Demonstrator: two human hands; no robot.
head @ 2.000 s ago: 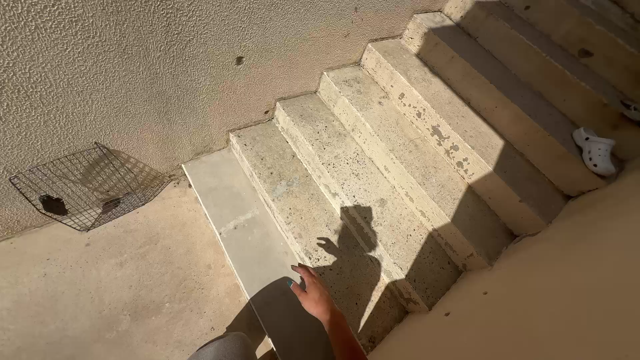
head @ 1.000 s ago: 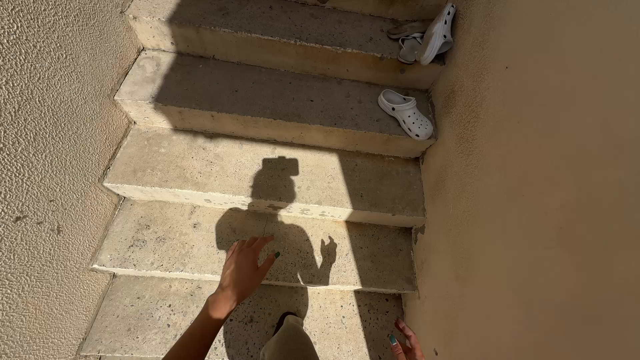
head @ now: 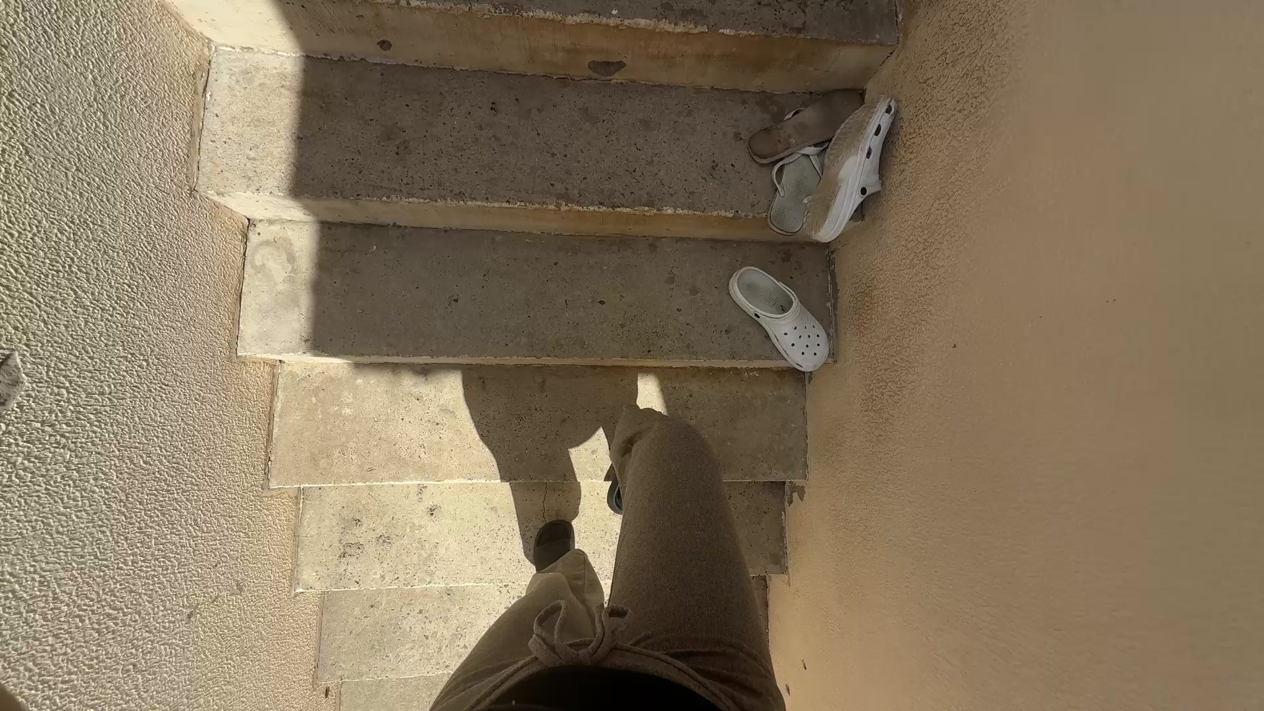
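Observation:
Neither my left hand nor my right hand can be made out in the head view. Below me my legs in brown drawstring trousers (head: pixel 681 523) stand on the concrete stairs, one knee raised. A dark shoe (head: pixel 554 542) shows at one foot; the other foot is mostly hidden behind the raised leg. On a shaded step to the upper right lies a white clog (head: pixel 780 318) with holes in its toe. One step higher, a second white clog (head: pixel 854 170) leans on its side against the right wall, beside a pair of thong sandals (head: pixel 796 191).
Concrete steps (head: pixel 553 291) rise ahead between a rough plastered wall (head: pixel 109 395) at left and a tan wall (head: pixel 1037 395) at right. Sunlight falls on the lower steps and along the left edge; shade covers most of the upper ones. My shadow (head: pixel 533 420) falls on the steps.
The view has turned from the side of the stairs to face up them and then down towards my legs. Both hands, seen a second ago with nothing in them, have left the view.

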